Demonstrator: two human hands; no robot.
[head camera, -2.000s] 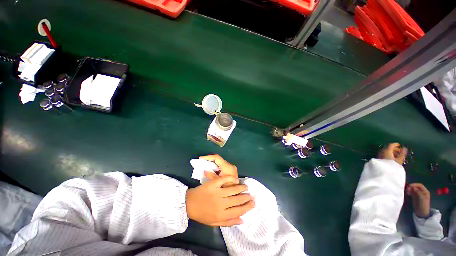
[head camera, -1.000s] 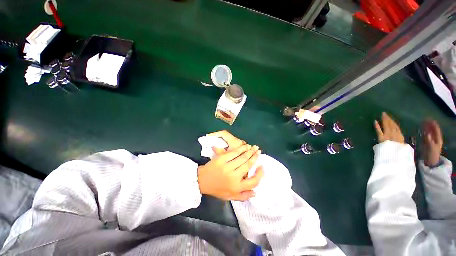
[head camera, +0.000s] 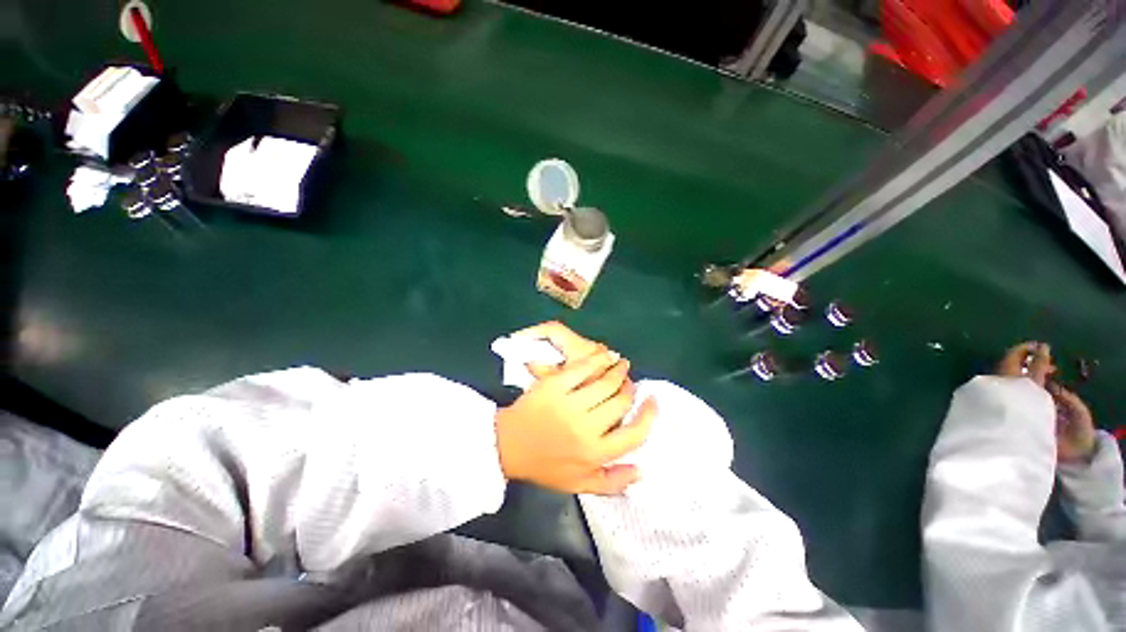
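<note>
My left hand (head camera: 574, 426) lies across my right wrist and sleeve, back up, fingers a little apart, with nothing visible in it. My right hand (head camera: 562, 342) shows only in part beyond it and holds a folded white wiping cloth (head camera: 524, 358), which sticks out to the left. Whether a part is inside the cloth or fingers is hidden. The squat solvent bottle (head camera: 575, 262) stands upright just beyond my hands, its round lid (head camera: 552, 185) flipped open.
Two black boxes hold white wipes, one nearer (head camera: 327, 148), one farther left. Dark-silver round parts (head camera: 161, 185) and a crumpled wipe (head camera: 89, 188) lie by them. More rounds (head camera: 827, 364) lie right, near the metal post (head camera: 914, 161). A neighbour's hands (head camera: 1031, 362) are at far right.
The view has shifted, so the bench sits higher in the picture than two seconds ago. My hands keep nearly the same pose, with the cloth still held. The neighbour's hands spread apart, then came together.
</note>
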